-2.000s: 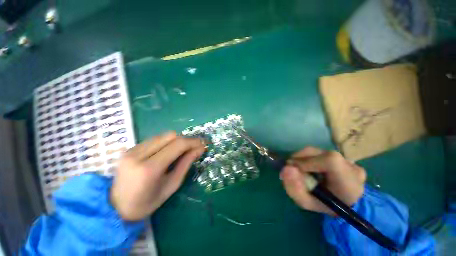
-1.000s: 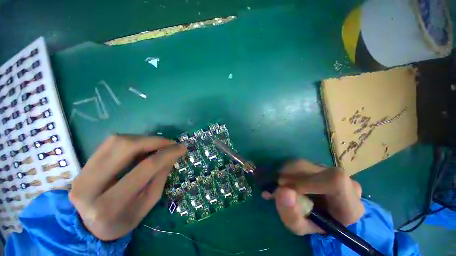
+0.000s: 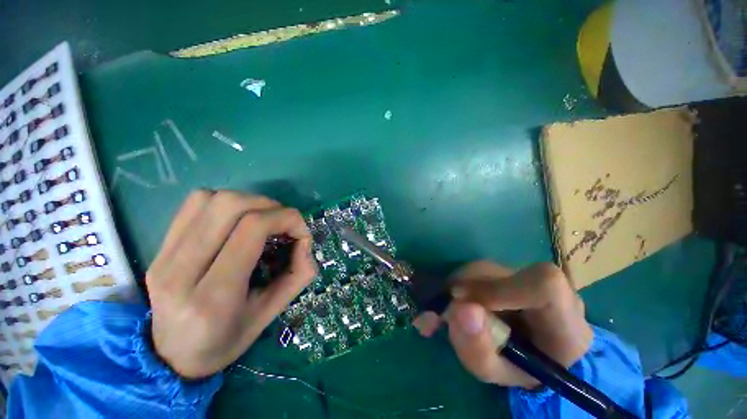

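Note:
The green circuit board panel lies tilted on the mat, with rows of repeated units and silver parts. My right hand holds the black soldering iron like a pen, its metal tip over the upper part of the panel. My left hand is at the panel's upper left, thumb and index finger bent together at its edge; whether they pinch something is not clear. A small dark component with a white outline sticks out at the panel's lower left. A thin solder wire lies loose below the panel.
The white component tray stands at the left. A tan pad with dark scraps is at the right, beside a black box. A white and yellow roll stands upper right. Clear strips lie on the green mat.
The view has moved closer since the oldest frame. In the last second, my left fingers have curled more tightly at the panel's edge. The iron's tip stays over the panel's upper part.

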